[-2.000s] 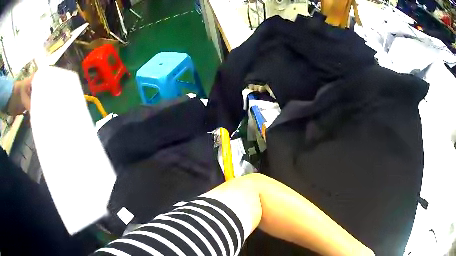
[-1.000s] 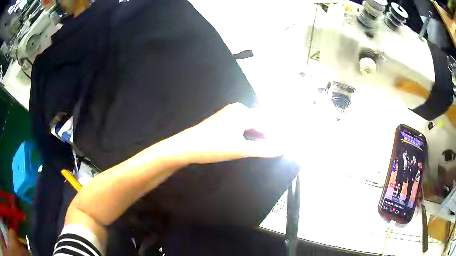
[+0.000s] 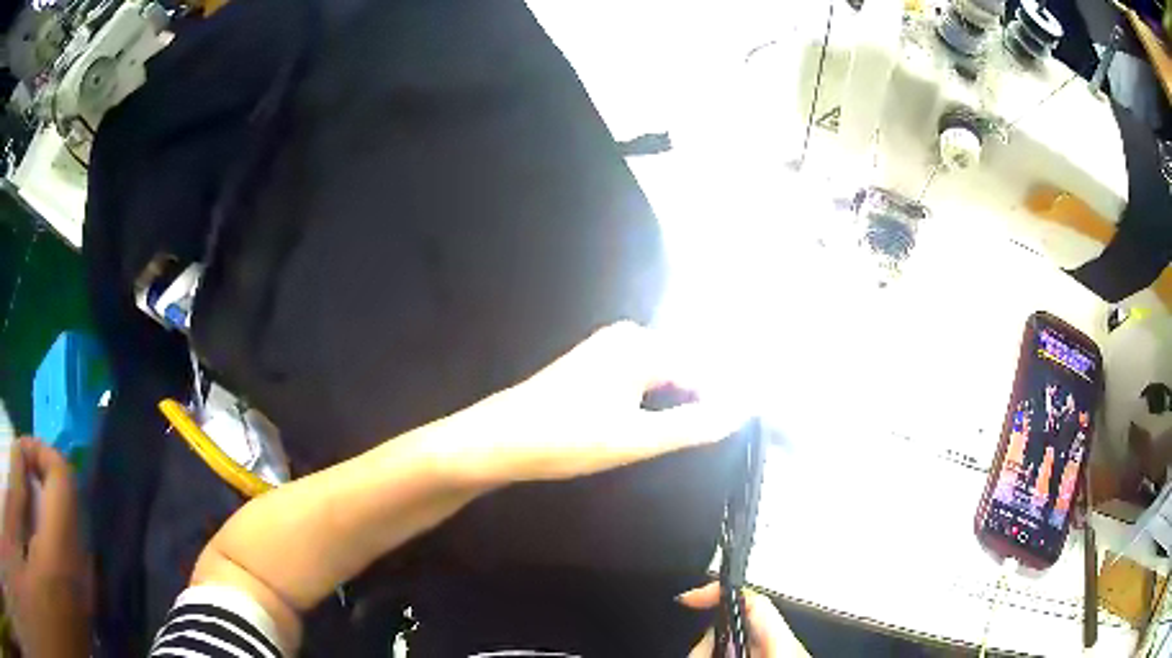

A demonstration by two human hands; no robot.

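Observation:
A large black garment panel covers the table's left part and hangs toward my lap. My left hand reaches across it from the lower left and is partly washed out by lamp glare. Its fingers close on the upper end of long dark shears, which point down across the panel's right edge. My right hand is cut off by the bottom edge, with thumb and fingers around the shears' lower end. Which end has the handles is unclear.
A smartphone with a lit screen and a thin dark stick lie on the right. The sewing machine is at upper right. A yellow rim, a blue stool and another person's hand are at left.
The view has swung right from the stools and white pattern to the machine. My left hand has moved slightly down with the shears. My right hand has appeared at their lower end.

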